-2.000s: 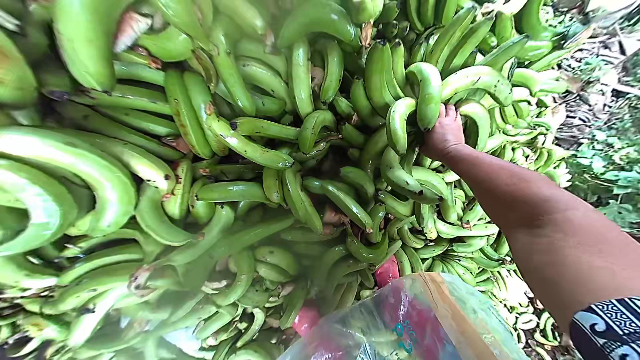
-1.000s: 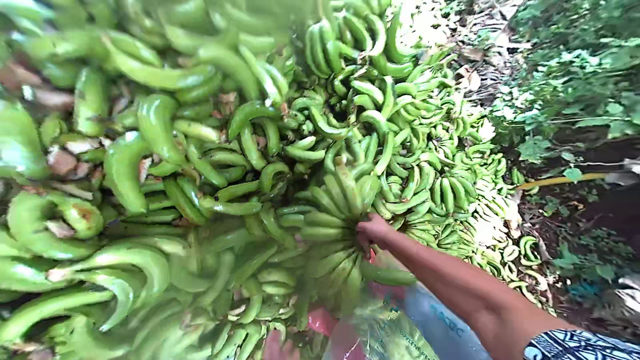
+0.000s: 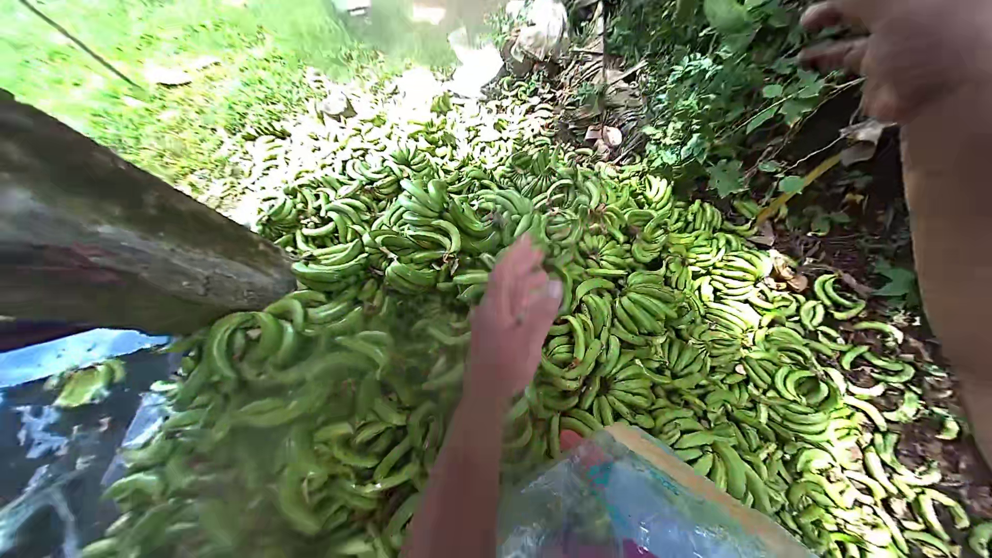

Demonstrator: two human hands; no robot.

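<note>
Green bananas (image 3: 643,310), loose and in bunches, lie in a large heap. My left hand (image 3: 515,310) reaches out over the middle of the heap, blurred, with its fingers extended and nothing seen in it. Whether it touches the bananas cannot be told. At the top right my right hand (image 3: 876,66) is raised, blurred, its fingers apart and slightly bent, with no banana in it. A clear plastic sheet or bag (image 3: 620,496) with a tan edge is at the bottom, near my body.
A thick wooden post or trunk (image 3: 139,232) slants in from the left. Below it lies dark, shiny plastic sheeting (image 3: 70,442). Leafy plants (image 3: 697,116) and a yellow stem or pipe (image 3: 798,186) border the heap at right. Grass (image 3: 194,101) lies beyond it.
A second ago my right hand gripped a banana bunch; now it is raised and empty. My left hand has come out over the heap. The view has swung to show the post and grass.
</note>
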